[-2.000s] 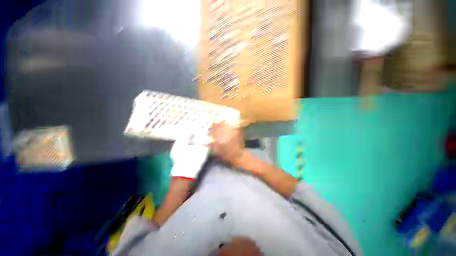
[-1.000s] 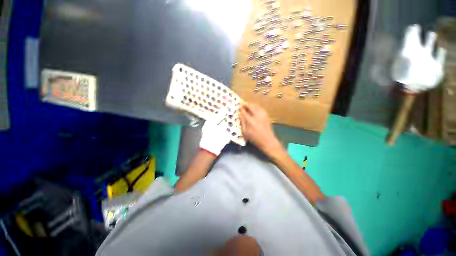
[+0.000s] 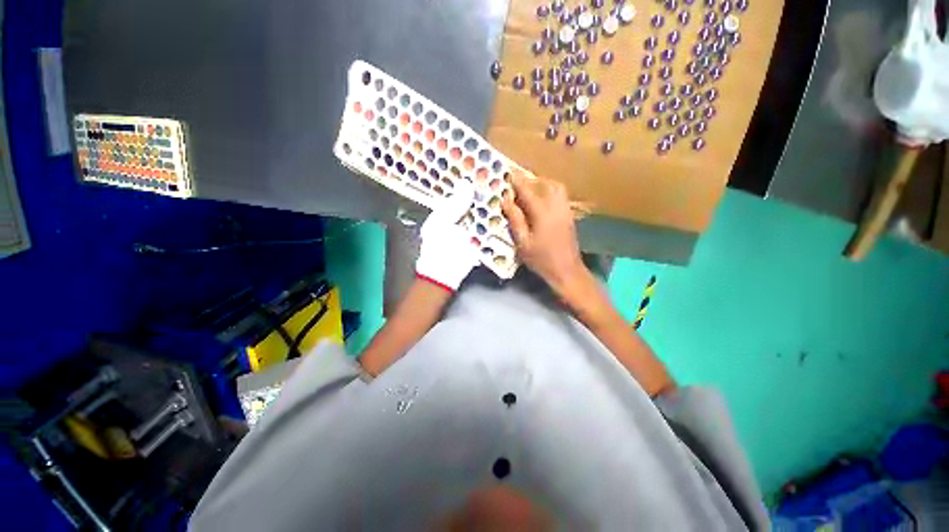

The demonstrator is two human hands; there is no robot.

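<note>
A cream keyboard panel (image 3: 359, 125) with rows of orange, grey and dark round dots lies slantwise at the bench's front edge, its near right end close to my body. My left hand (image 3: 450, 244), in a white glove with a red cuff edge, holds the panel's lower edge, fingers over its near end. My bare right hand (image 3: 543, 223) is at the panel's right edge, with fingertips on the round pieces there. I cannot tell whether a small tool is in its fingers.
The grey bench (image 3: 260, 94) bears a second keyboard panel (image 3: 130, 156) at far left. Purple-brown domes and some white ones lie on a cardboard sheet (image 3: 624, 192). A white glove (image 3: 914, 88) on a wooden handle (image 3: 885, 203) is at right. Green floor (image 3: 770, 301) shows below.
The view has steadied and shifted, so the bench items sit higher in the picture. The panel has turned from nearly level to slanting down to the right. Both hands remain at its near end.
</note>
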